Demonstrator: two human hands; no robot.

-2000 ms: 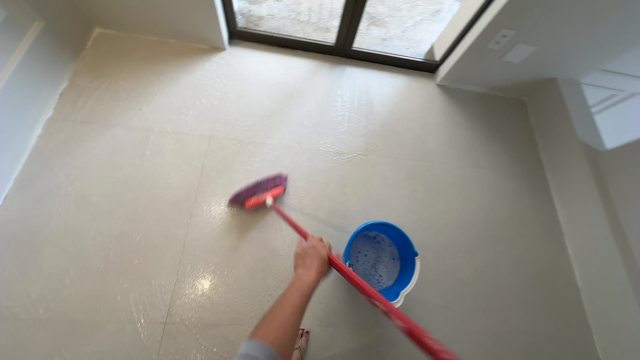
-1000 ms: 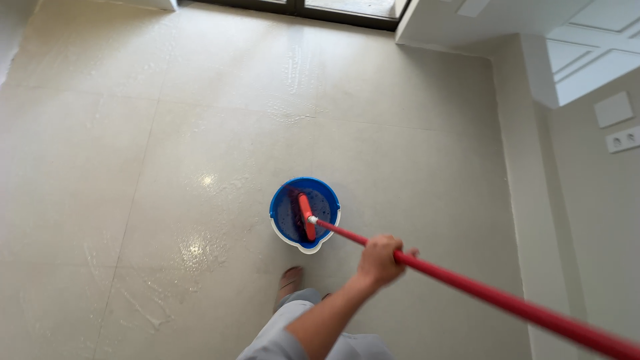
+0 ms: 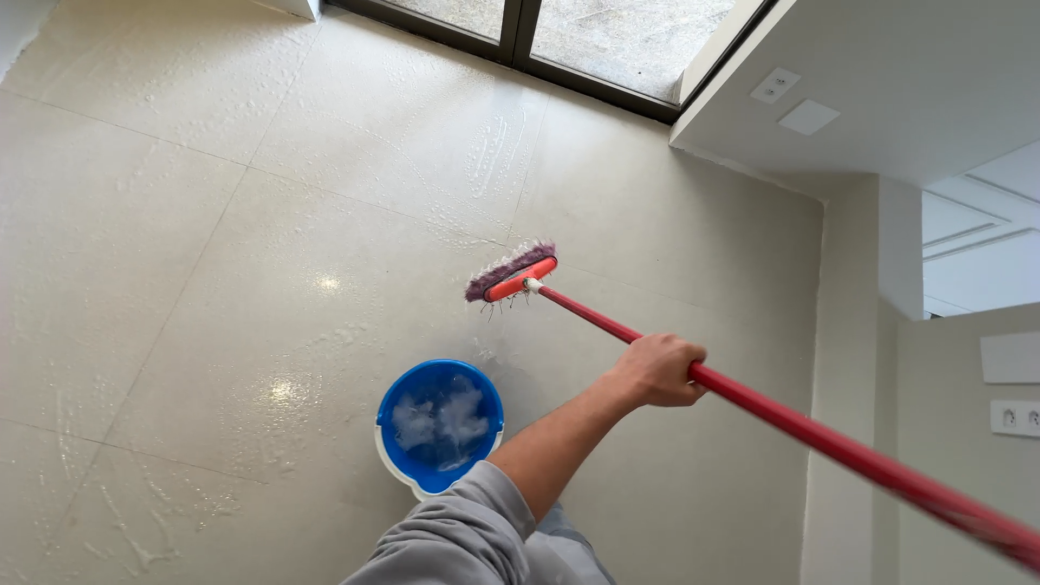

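Observation:
My left hand (image 3: 662,370) is closed around the red pole (image 3: 780,414) of a broom. At the pole's far end, the broom head (image 3: 513,275) has a red-orange block and wet, purple bristles with foam and drips on them. It appears to be over the floor, beyond the bucket; whether it touches the tiles cannot be told. A blue bucket (image 3: 439,372) with a white handle and foamy water (image 3: 443,422) stands to the lower left of my hand. The pole runs out of view at the lower right. My right hand is outside the view.
Large pale floor tiles (image 3: 341,244) carry wet, soapy streaks, mostly at the left. Dark-framed glass doors (image 3: 516,41) stand at the top. Walls with sockets (image 3: 776,85) and a projecting wall edge (image 3: 845,366) bound the right side.
The broom head was over the floor, then inside the bucket one second ago; now it is out of the bucket and beyond it. My left hand has stayed closed on the pole.

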